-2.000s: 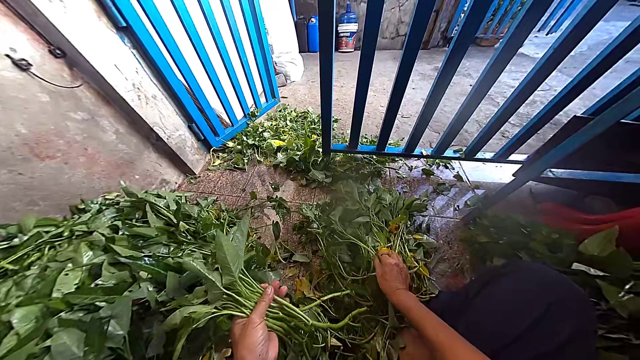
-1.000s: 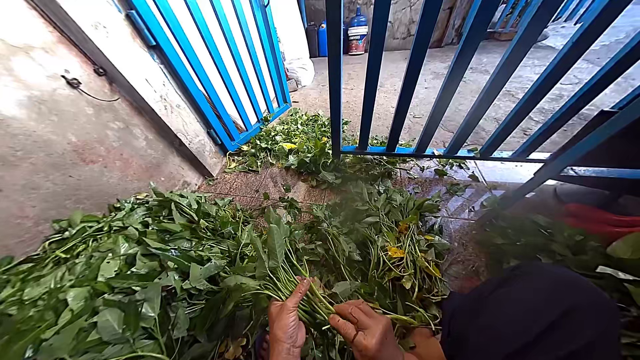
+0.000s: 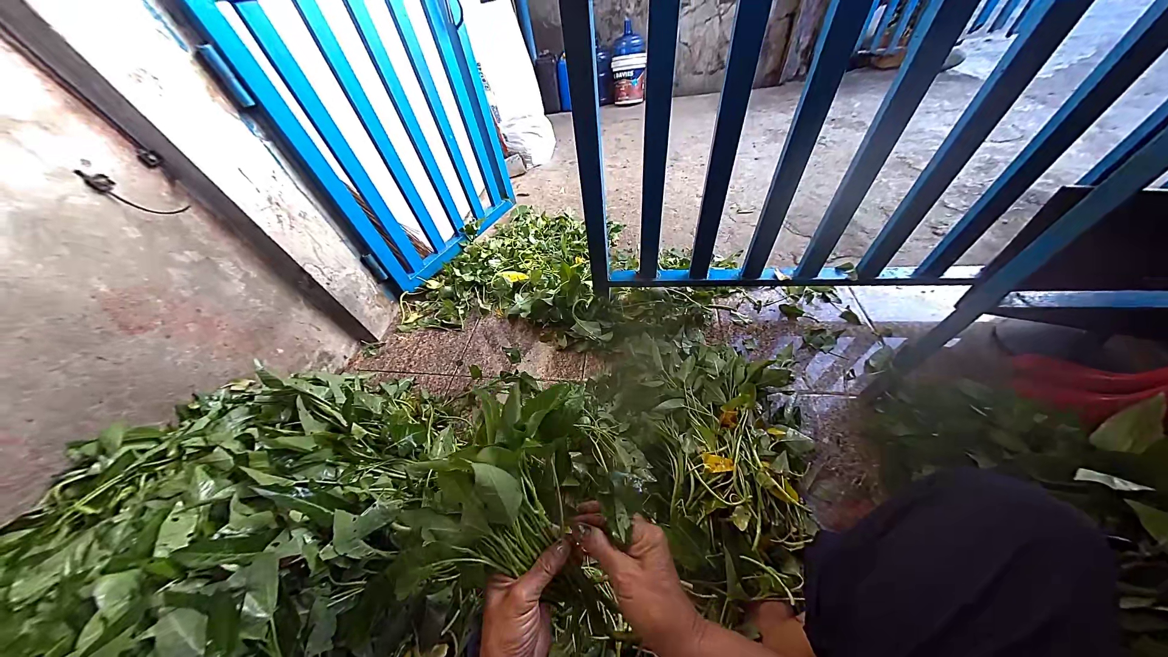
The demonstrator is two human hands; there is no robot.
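Observation:
My left hand (image 3: 522,610) is closed around a bunch of leafy green stems (image 3: 516,538) at the bottom middle, its thumb across the stems. From the right, my right hand (image 3: 639,570) meets the same bunch, thumb and fingers pinched at the stems near my left thumb. The leaves of the bunch point up and away. A large heap of similar greens (image 3: 228,520) lies to the left. A smaller pile with yellow leaves (image 3: 721,456) lies to the right of the bunch, on the tiled floor.
Blue metal gates (image 3: 785,274) stand ahead, with more greens (image 3: 547,265) strewn between them. A concrete wall (image 3: 164,301) borders the left. My dark-clothed knee (image 3: 958,566) is at lower right, near more greens and a red item (image 3: 1086,383). A bucket (image 3: 629,79) stands beyond the gate.
My right hand has moved from the pile with yellow leaves to the bunch in my left hand. The bunch now stands more upright, its leaves gathered closer together.

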